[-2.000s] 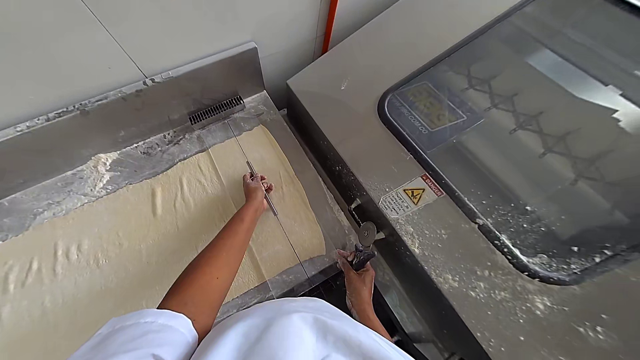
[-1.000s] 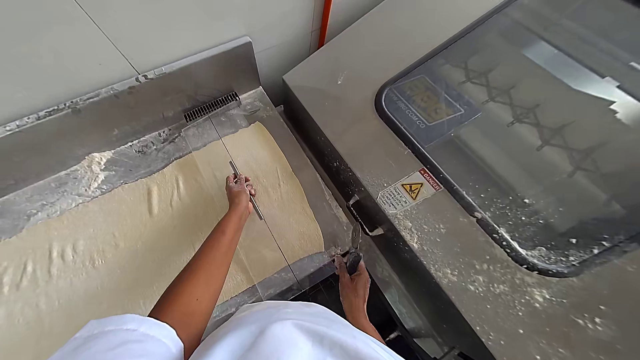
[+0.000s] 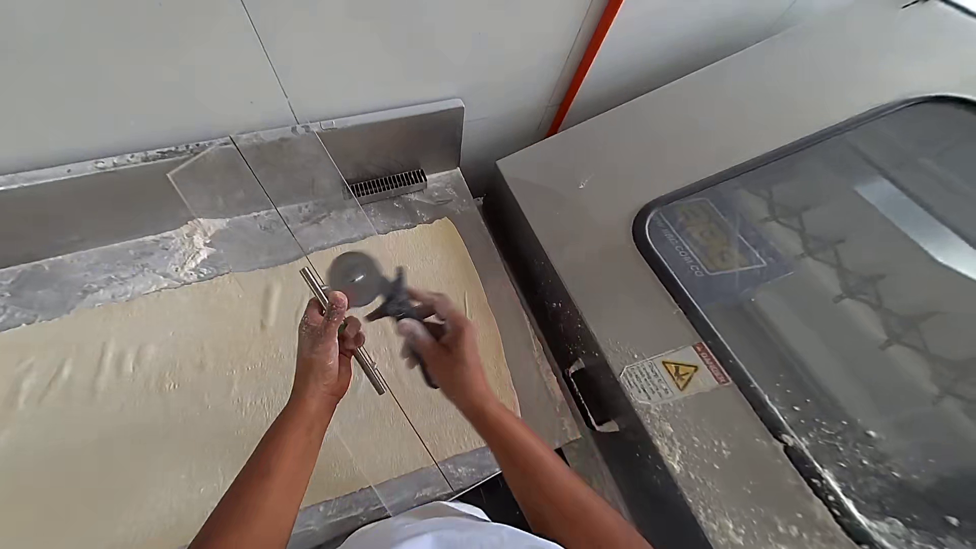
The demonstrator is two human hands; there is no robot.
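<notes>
A wide sheet of rolled dough (image 3: 191,389) lies on a floured metal table (image 3: 526,335). My left hand (image 3: 328,343) grips the metal bar handle (image 3: 370,369) of a clear plastic template (image 3: 221,183), which is held above the dough. A dark line runs along the template beside the bar. Just to the right, my right hand (image 3: 450,343) is closed around the dark handle of a wheel cutter (image 3: 357,278), slightly blurred. Its round metal blade is close to the top of my left hand; whether they touch cannot be told.
A metal upstand with a small vent grille (image 3: 389,185) edges the table at the back. On the right stands a large metal machine (image 3: 579,198) with a clear cover (image 3: 862,320), a warning sticker (image 3: 675,375) and scattered flour. A dark gap separates it from the table.
My right hand has moved from the table's near edge to over the dough, beside my left hand, bringing the wheel cutter. The left hand and template have shifted, and the view has turned somewhat.
</notes>
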